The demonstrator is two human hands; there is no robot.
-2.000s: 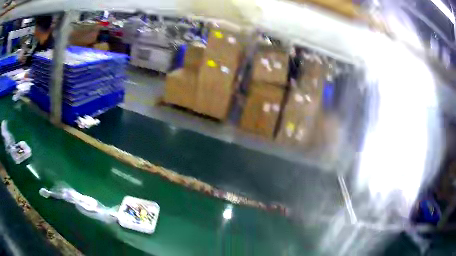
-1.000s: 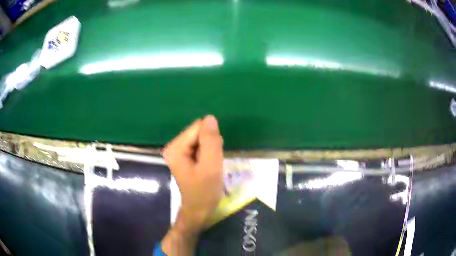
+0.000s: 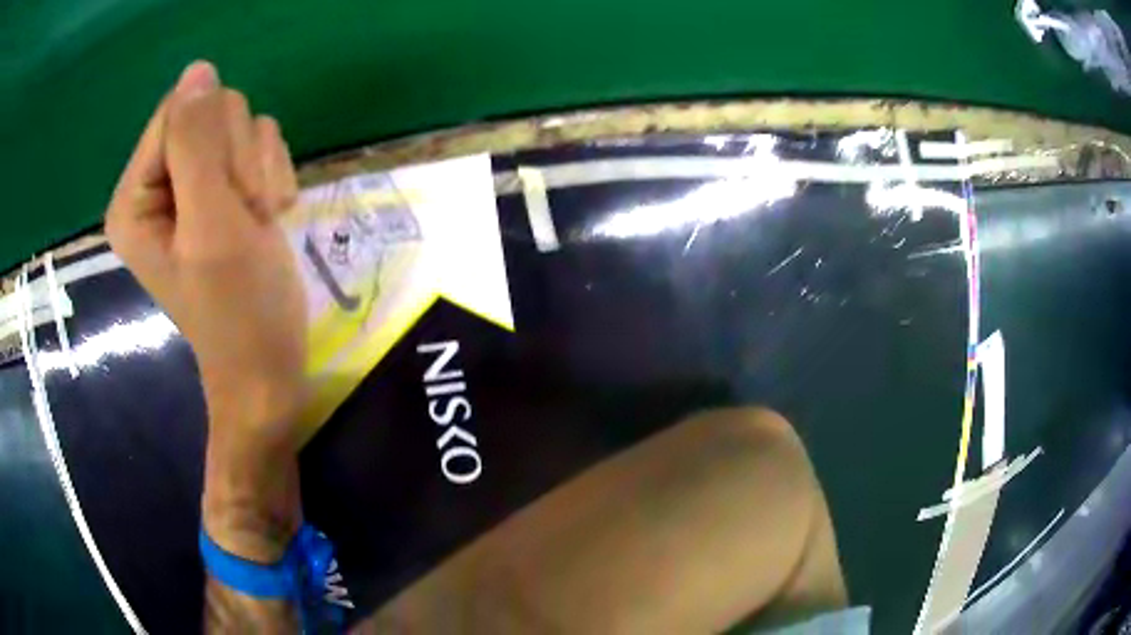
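My left hand [image 3: 217,236], bare and with a blue band at the wrist, is at the left, over the belt edge and the mat. Its fingers are curled closed and no object shows in them. A bare bent arm crosses the bottom, with its elbow at bottom centre-right; its hand is out of the picture. The black printed mat [image 3: 645,323] lies on the bench, with a yellow-edged white arrow shape, a small drawing and "NISCO"-like lettering. My left hand covers part of the print.
The green conveyor belt [image 3: 620,50] runs along the top behind a worn pale edge strip [image 3: 695,120]. A crinkled clear bag with a white piece [image 3: 1091,44] lies on it at top right. White tape strips [image 3: 992,403] hold the mat. A grey metal edge shows at bottom right.
The view has shifted down and right. My left hand now appears farther left and higher, still curled. The bent arm has come fully into view. The housing at upper left has left the picture.
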